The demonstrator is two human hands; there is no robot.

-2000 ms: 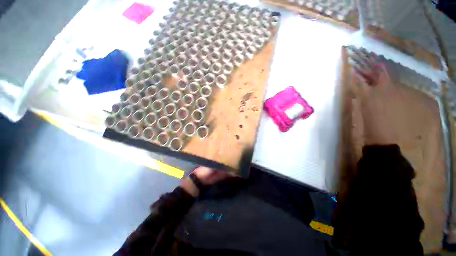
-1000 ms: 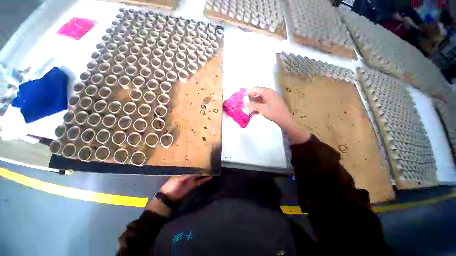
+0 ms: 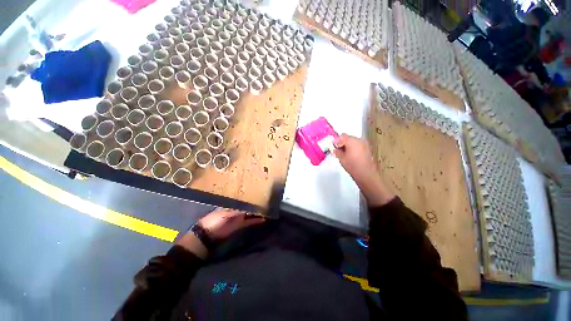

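Note:
A bright pink pad (image 3: pixel 310 140) with a white middle lies on the white table covering between two brown boards. My right hand (image 3: pixel 352 155) is at its right edge, fingertips at the white part; whether they hold a ring or the pad I cannot tell. The left-hand board (image 3: pixel 250 166) bears rows of upright grey-beige rings (image 3: pixel 181 113) and has a bare strip at right. My left hand (image 3: pixel 226 223) is at this board's dark front edge, its fingers partly hidden. The right-hand board (image 3: pixel 426 188) has a few rows of rings at its far end.
A dark blue cloth (image 3: pixel 76 72) lies at the left, with small loose pieces beside it. A second pink piece (image 3: pixel 133 4) is cut off at the top edge. Boards densely covered with rings (image 3: pixel 510 207) stand at the back and right. People are blurred at the top right.
My right hand has come from the right-hand board's far end to the pink pad and stays there. My left hand remains by the left board's front edge. The camera view has shifted.

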